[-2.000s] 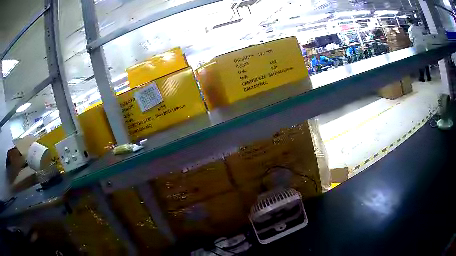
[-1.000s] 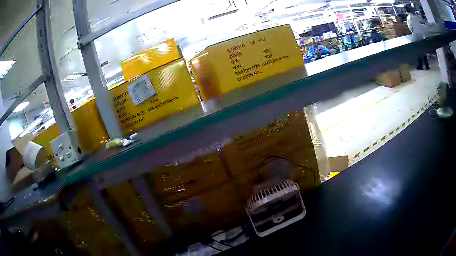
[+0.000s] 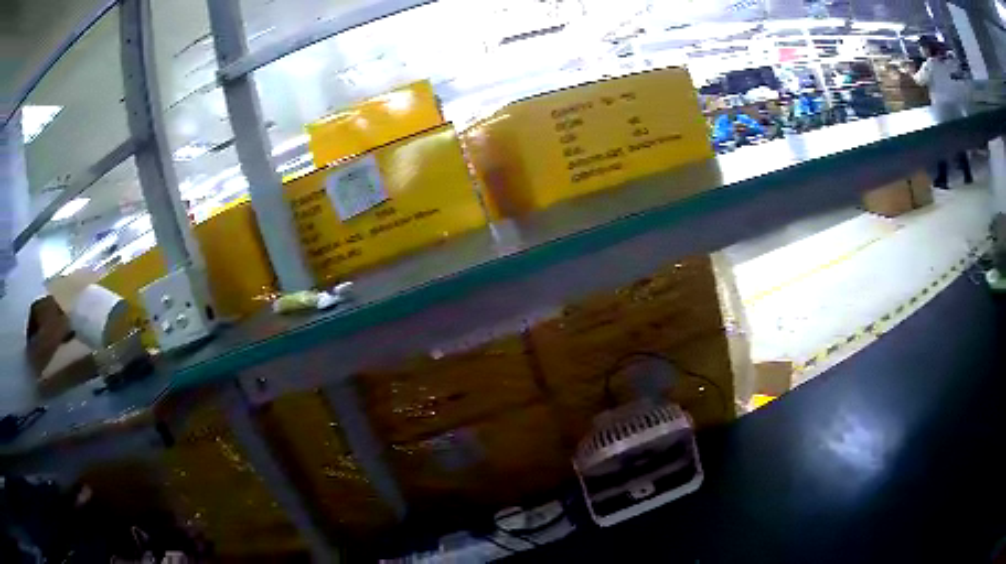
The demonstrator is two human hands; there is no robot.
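Observation:
Neither my left hand nor my right hand is in the picture. Nearest in front of me is a white ribbed unit (image 3: 638, 463) with a finned top and an open frame. It stands on the dark bench (image 3: 811, 485). A thin black cable loops up behind it. To its left, at the bottom edge, lies a white power strip (image 3: 469, 545) with dark cables on it, partly cut off.
A green-edged shelf (image 3: 552, 251) crosses the view on grey uprights (image 3: 263, 165). It bears yellow cartons (image 3: 601, 138), a white socket box (image 3: 177, 311), a white roll (image 3: 97, 313) and a small pale-yellow item (image 3: 303, 301). Film-wrapped cartons (image 3: 463, 408) stand behind. A person (image 3: 945, 94) stands far right.
The view has shifted, so the shelf, cartons and white ribbed unit now sit further right in the picture. The distant person's position has changed slightly. No hand has appeared.

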